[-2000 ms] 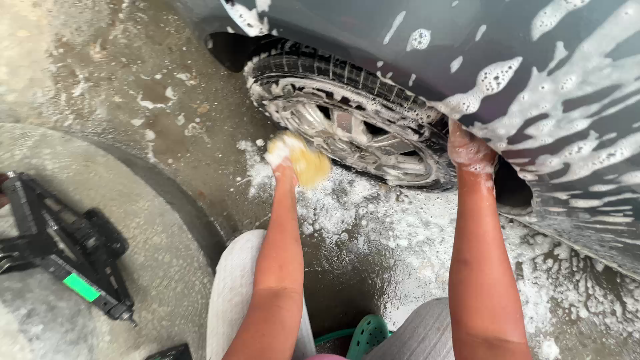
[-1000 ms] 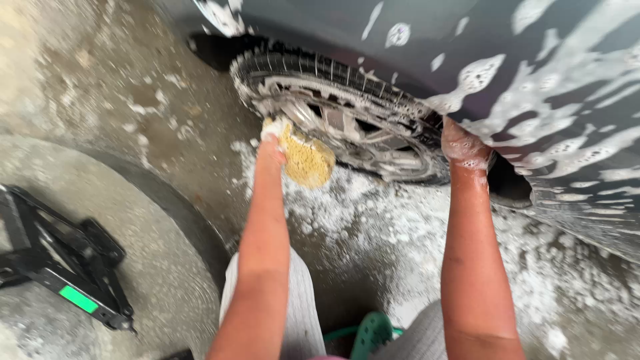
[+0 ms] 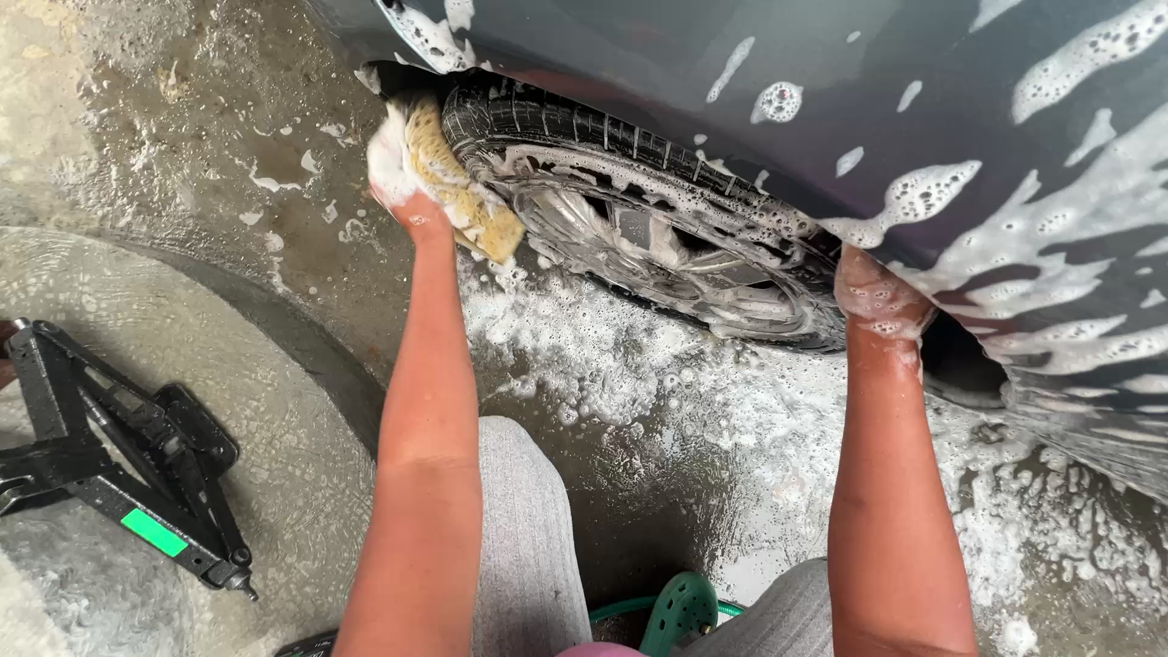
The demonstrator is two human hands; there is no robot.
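Note:
My left hand (image 3: 401, 182), coated in white suds, is shut on a wet yellow sponge (image 3: 470, 205). The sponge lies against the left edge of the car tire (image 3: 557, 123), by the front of the wheel arch gap. The soapy alloy wheel rim (image 3: 657, 237) faces me below the tread. My right hand (image 3: 881, 292) reaches into the wheel arch at the tire's right side; suds cover the wrist and the fingers are hidden behind the body panel, so what they touch cannot be seen.
Foam streaks the dark gray car body panel (image 3: 794, 55). Suds lie on the wet concrete floor (image 3: 639, 465). A black scissor jack (image 3: 119, 465) with a green label rests on a round concrete slab (image 3: 274, 411) at left. A green clog (image 3: 680, 611) and a green hose (image 3: 625, 606) are between my knees.
My left hand has moved with the sponge from the lower left of the rim up to the tire's left end. My right hand stays in the wheel arch.

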